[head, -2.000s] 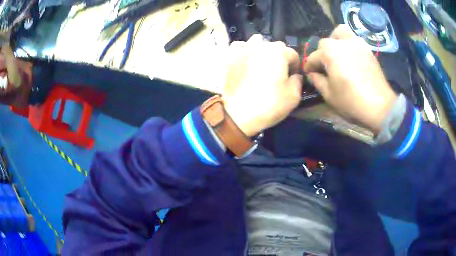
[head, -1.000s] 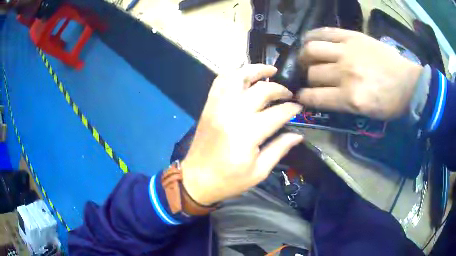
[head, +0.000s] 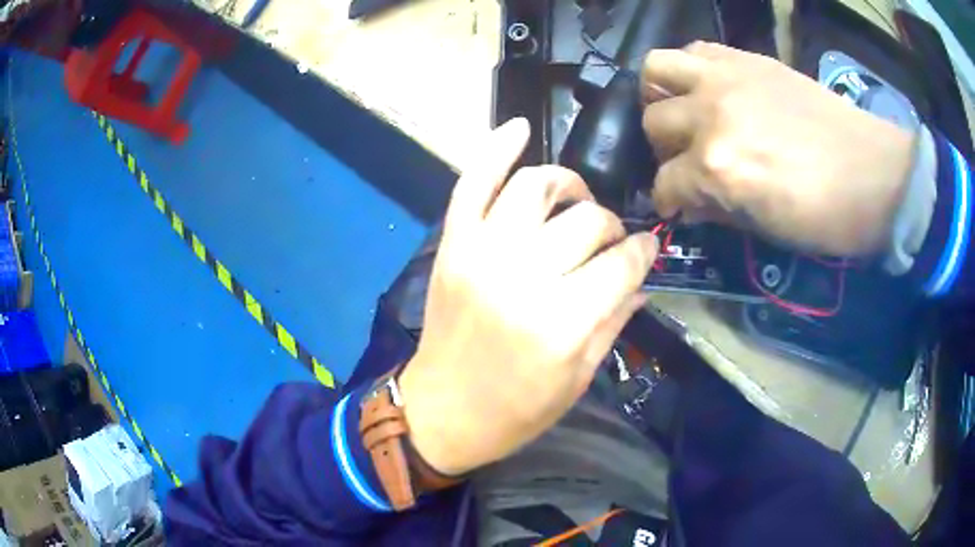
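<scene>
The black rear housing [head: 526,91] lies open in front of me, with a thick black tube [head: 612,139] inside it. Red wires [head: 793,308] loop out at its near right side. My left hand [head: 524,288], with a brown watch strap, pinches a red wire between thumb and fingertip at the housing's near edge. My right hand [head: 780,150] reaches over the housing from the right, fingers curled close to the same wires; what it grips is hidden. A circuit board [head: 684,256] shows partly beside my left fingertips. The speaker driver [head: 864,86] is partly covered by my right wrist.
The pale bench [head: 406,75] extends left and right of the housing. The front panel [head: 855,337] lies at the right. A red stool [head: 134,75] stands on the blue floor at upper left, by yellow-black tape. Boxes [head: 107,481] sit at lower left.
The view has turned and shifted, showing more floor. My left hand's fingers, spread a second ago, are now closed on a red wire. My right hand remains over the housing. The red wire loop shows more clearly.
</scene>
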